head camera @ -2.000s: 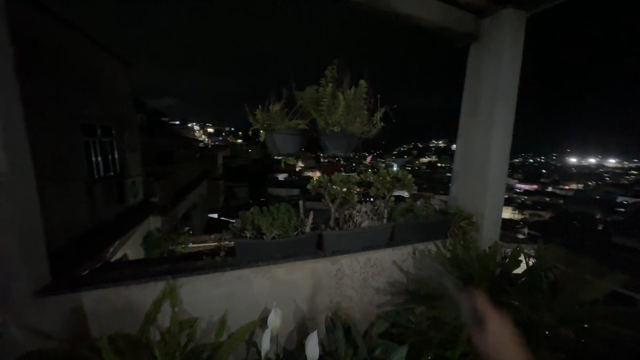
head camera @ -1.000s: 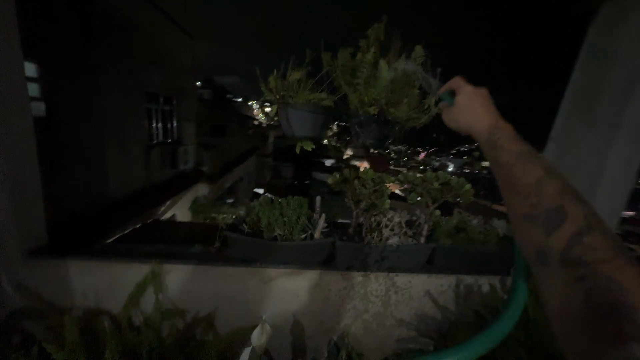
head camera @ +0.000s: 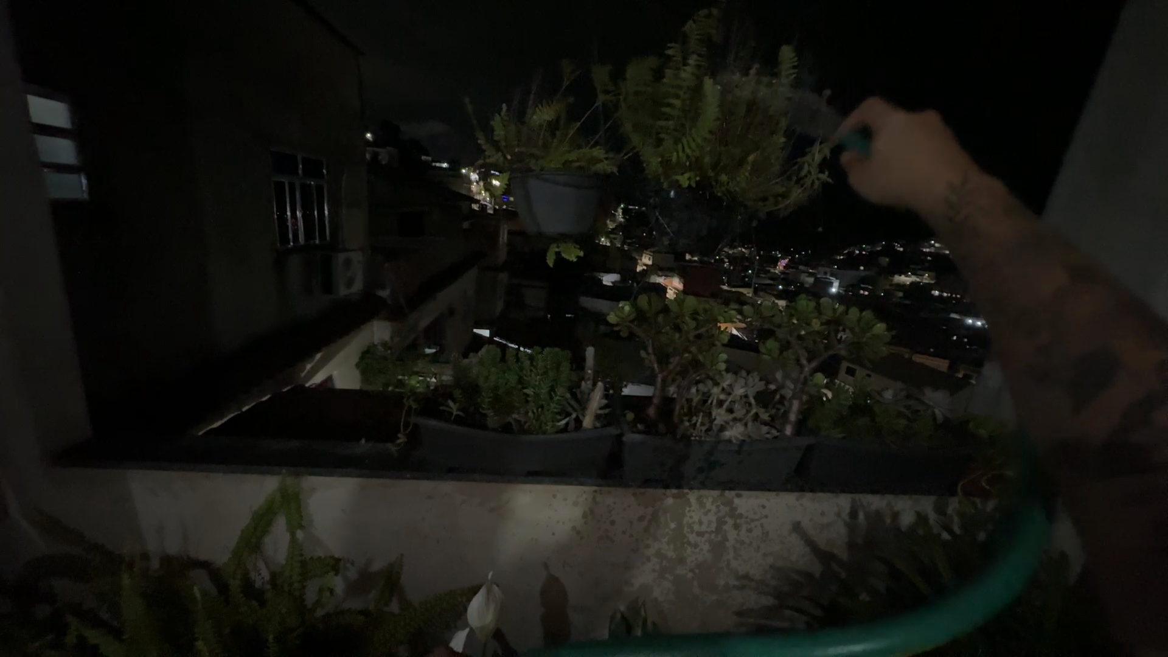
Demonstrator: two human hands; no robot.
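My right hand (head camera: 899, 155), raised at the upper right, is closed around the end of a green garden hose (head camera: 995, 584). Water sprays left from the hose end onto a hanging fern (head camera: 703, 128). The hose curves down below my forearm and along the bottom edge. A second hanging plant in a pale pot (head camera: 557, 201) is left of the fern. Below them, trough planters (head camera: 520, 452) with succulents (head camera: 525, 388) and small jade-like plants (head camera: 671, 338) line the wall top. Wet patches mark the wall face. My left hand is out of view.
A low wall (head camera: 547, 529) crosses in front, with a fern (head camera: 283, 547) and a white peace lily bloom (head camera: 485, 604) at its foot. A pillar (head camera: 1109, 164) stands at the right. On the left is a dark building with a barred window (head camera: 300, 199). Town lights show beyond.
A blurred hand low at the right two seconds ago gave way to my raised right hand with the hose, beside the hanging fern. The view has shifted closer to the planters.
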